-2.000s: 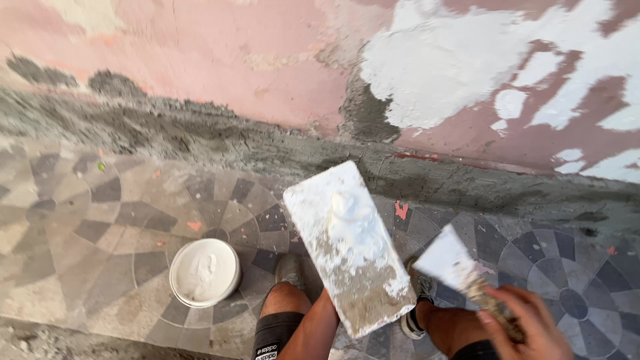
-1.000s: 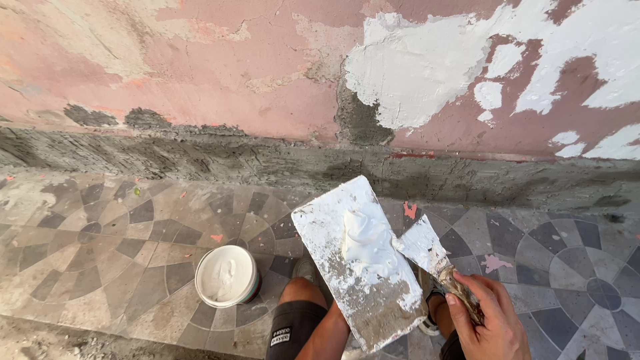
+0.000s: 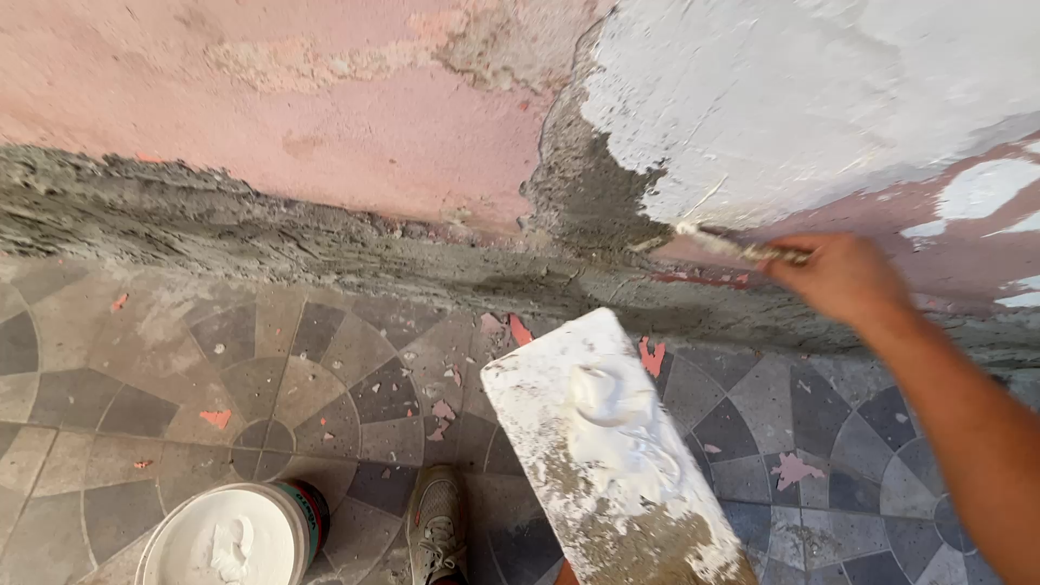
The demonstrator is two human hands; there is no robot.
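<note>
My right hand (image 3: pixel 837 272) grips the crusted handle of a putty knife (image 3: pixel 715 242), its blade seen nearly edge-on against the wall at the lower edge of the white filler (image 3: pixel 780 106). Beside the blade lies a bare grey cement patch (image 3: pixel 597 183). A rectangular plastering hawk (image 3: pixel 561 414), smeared white, carries a mound of white filler (image 3: pixel 621 422) below the wall's base. Only a bit of my left hand (image 3: pixel 566 574) shows under the hawk's lower end; its fingers are hidden beneath the board.
A round bucket of white filler (image 3: pixel 284 520) stands on the patterned tile floor (image 3: pixel 268 374) at the lower left, near a shoe (image 3: pixel 437 520). Pink paint flakes (image 3: pixel 795 470) lie about the tiles. A rough cement strip (image 3: pixel 390 256) runs along the foot of the pink wall (image 3: pixel 349 130).
My right hand has moved from beside the hawk up to the wall, taking the putty knife with it. The mound of filler is still on the hawk. The view has come closer to the wall.
</note>
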